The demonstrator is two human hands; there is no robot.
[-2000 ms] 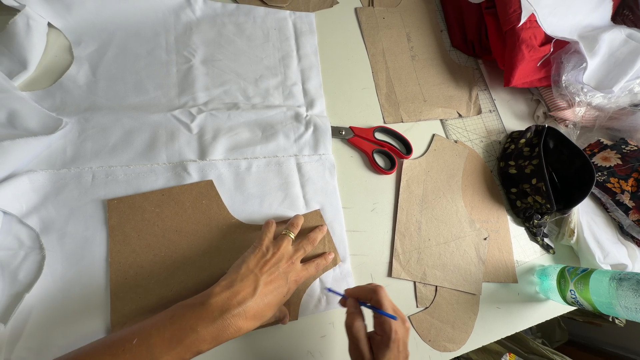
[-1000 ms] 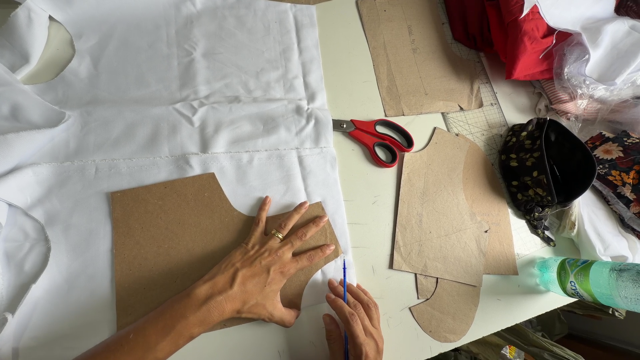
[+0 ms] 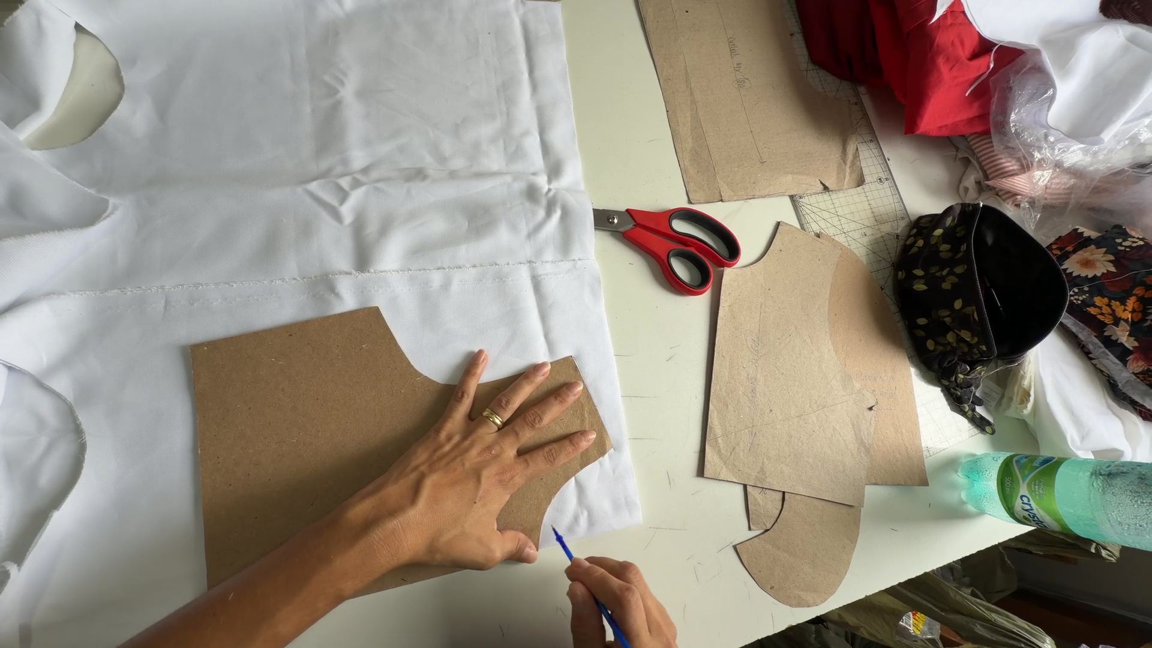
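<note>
A brown cardboard pattern piece (image 3: 297,432) with curved cutouts lies on white fabric (image 3: 225,216) spread over the table. My left hand (image 3: 490,468), a ring on one finger, presses flat on the narrower end of the piece with its fingers spread. Between the thumb and fingers of my right hand (image 3: 621,603) is a slim blue pen (image 3: 565,545), its tip by the lower curved edge of the cardboard, at the fabric. Red-handled scissors (image 3: 679,243) rest to the right, their blades partly hidden under the fabric edge.
More paper pattern pieces (image 3: 783,369) overlap at the right, with another (image 3: 751,99) above and a clear gridded ruler (image 3: 855,211) beneath. Farther right are a black patterned pouch (image 3: 945,288), a green plastic bottle (image 3: 1062,495) near the table edge, red cloth (image 3: 936,63) and floral cloth (image 3: 1111,297).
My right hand with the pen was by the corner of the cardboard's end a second ago; it is now lower, by the lower curve. My left hand still presses on the cardboard.
</note>
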